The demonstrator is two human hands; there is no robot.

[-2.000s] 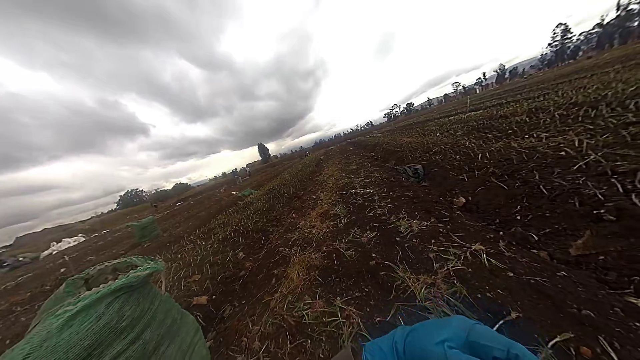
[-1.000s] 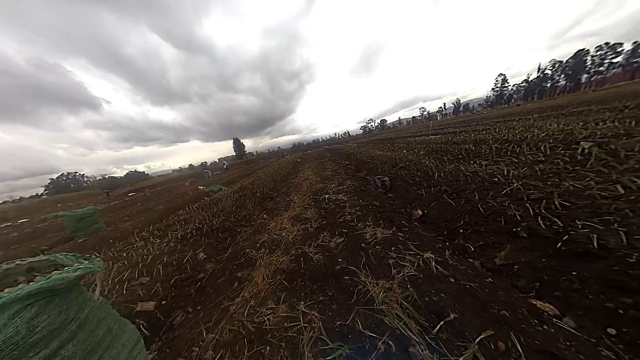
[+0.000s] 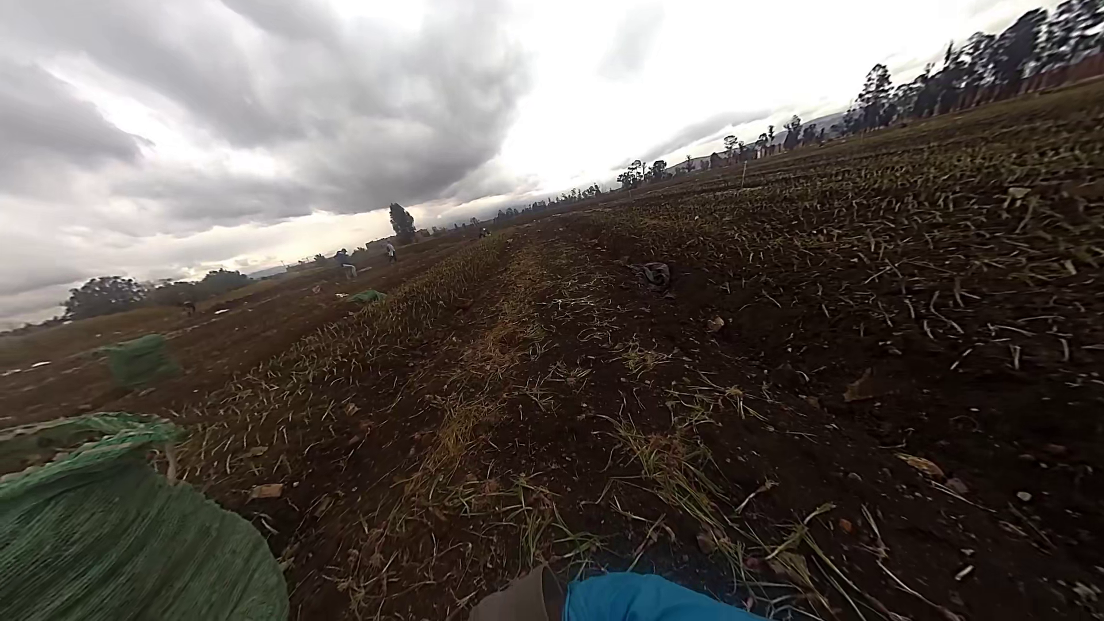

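Neither of my hands can be seen. A bright blue piece of cloth (image 3: 647,597), perhaps clothing, enters at the bottom edge, with a grey-brown cuff or fabric edge (image 3: 522,597) touching its left side. At the lower left stands a full-bodied green mesh sack (image 3: 129,535) with its mouth open; what it holds is hard to make out. Dry and green plant stalks (image 3: 673,461) lie on the dark soil in front of the blue cloth.
Another green sack (image 3: 142,360) stands farther left, and green material (image 3: 368,296) lies beyond it. A dark crumpled object (image 3: 655,274) rests in the furrow. Distant people (image 3: 347,263) are at the left. Rows of cut stalks (image 3: 949,224) cover the right side; trees (image 3: 875,95) line the horizon.
The blue cloth, in view two seconds ago and out of view one second ago, shows again at the bottom edge. The view has shifted between the frames.
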